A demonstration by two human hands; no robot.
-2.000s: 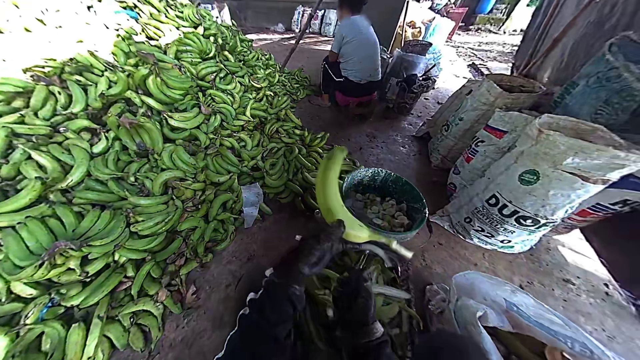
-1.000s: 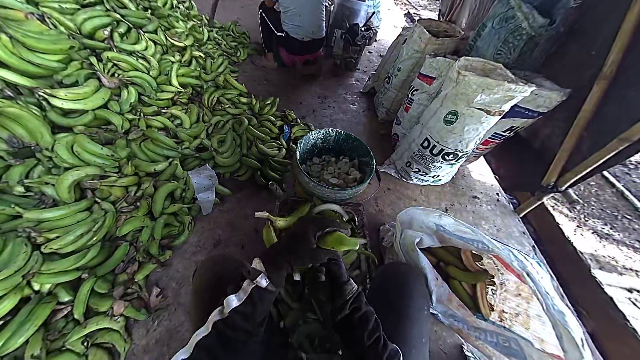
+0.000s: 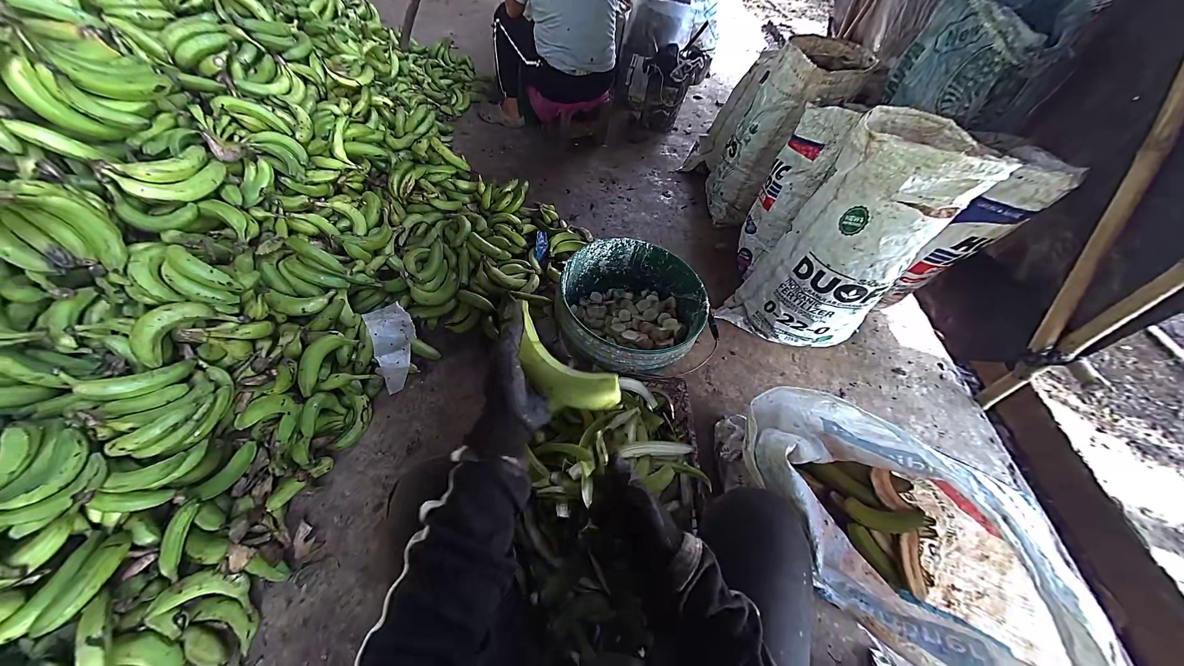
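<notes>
My left hand (image 3: 514,384), dark and seemingly gloved, grips a green plantain (image 3: 562,375) that is cut off at its right end. Lower and to the right, my right hand (image 3: 638,504) is over a heap of green peels (image 3: 601,439) between my knees; its fingers are in shadow, and whether it holds anything cannot be made out. Just beyond the plantain stands a green bucket (image 3: 634,356) with pale cut pieces (image 3: 638,319) inside.
A large pile of green plantains (image 3: 176,305) fills the left side. Fertilizer sacks (image 3: 832,277) stand at the upper right. An open sack (image 3: 786,416) at the lower right holds plantains (image 3: 874,518). A person (image 3: 573,42) sits on a low stool at the top.
The plantain has moved away from my right hand and is now held out to the left by my left hand. The view has tilted down and turned right since the oldest frame.
</notes>
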